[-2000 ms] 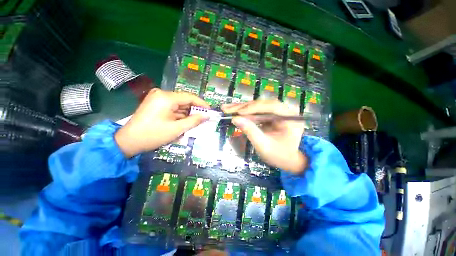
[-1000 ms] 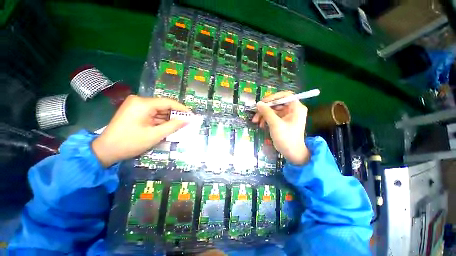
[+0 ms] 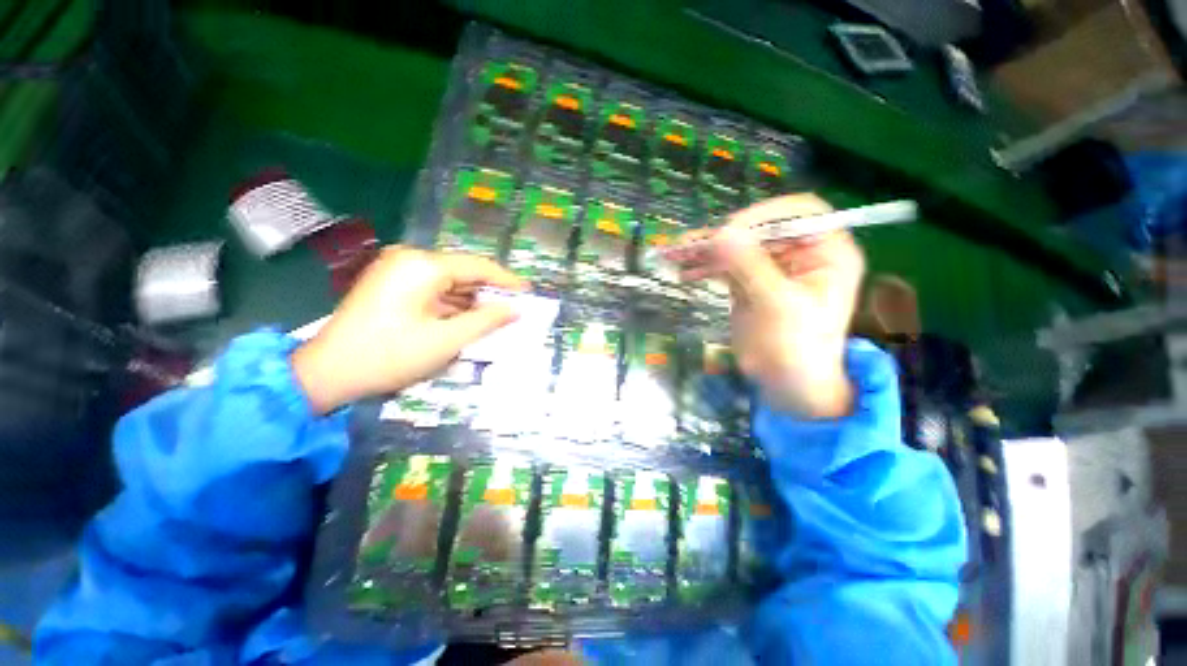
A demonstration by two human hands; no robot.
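My left hand point(image 3: 406, 323) pinches a small white label strip point(image 3: 527, 312) over the left middle of the blister tray. My right hand point(image 3: 797, 293) holds white-looking tweezers point(image 3: 846, 223), their rear end pointing right and their tips near the second row of boards. The tips are blurred, so I cannot tell if they hold or touch anything. The clear blister tray point(image 3: 456, 475) holds rows of green circuit boards point(image 3: 500, 531) with orange patches. Glare and my hands hide part of the middle row.
Curled label sheets point(image 3: 276, 215) and dark red film point(image 3: 345, 254) lie left of the tray. Dark stacked trays point(image 3: 59, 338) stand at far left. A brown ring point(image 3: 890, 308) and black cabled objects are at right, beside a white box point(image 3: 1039, 520).
Over the last second the view has shifted. My right hand has moved up and right with the tweezers. My left hand still pinches the strip over the tray.
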